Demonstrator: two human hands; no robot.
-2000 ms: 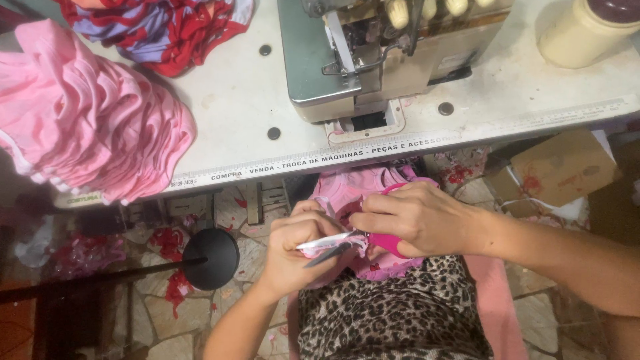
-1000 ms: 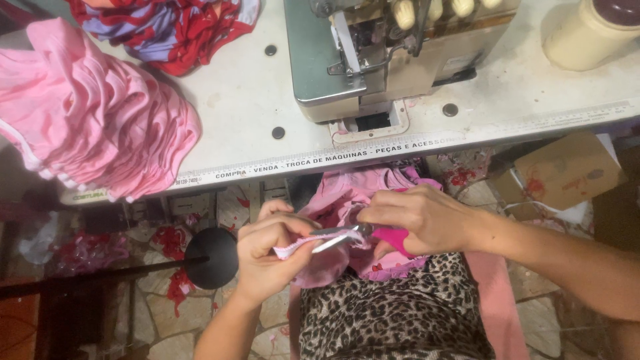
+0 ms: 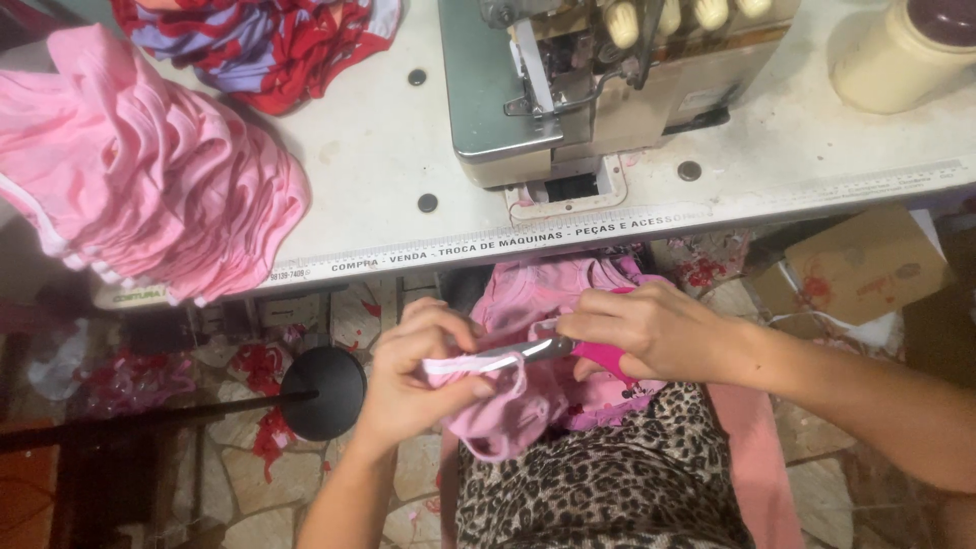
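My right hand (image 3: 637, 332) is closed around the pink handles of a pair of scissors (image 3: 545, 349), whose metal blades point left. The blades lie at the white-edged hem of a pink fabric garment (image 3: 507, 419). My left hand (image 3: 423, 366) pinches that edge between thumb and fingers, close to the blade tips. The garment hangs below my left hand, and more pink fabric (image 3: 534, 286) is bunched on my lap over leopard-print cloth (image 3: 610, 480). Whether the blades are closed on the fabric I cannot tell.
A sewing machine (image 3: 496, 91) stands on the white table (image 3: 358, 168). Stacked pink garments (image 3: 175, 183) overhang its left edge, near red and lilac cloth (image 3: 267, 46). A cream jar (image 3: 877, 69) is at right. Below are a black round disc on a rod (image 3: 323, 393) and a cardboard box (image 3: 869, 263).
The garment edge in my left hand now bends around the scissors' tips, and more of the pink cloth hangs below that hand. My right hand keeps hold of the scissors.
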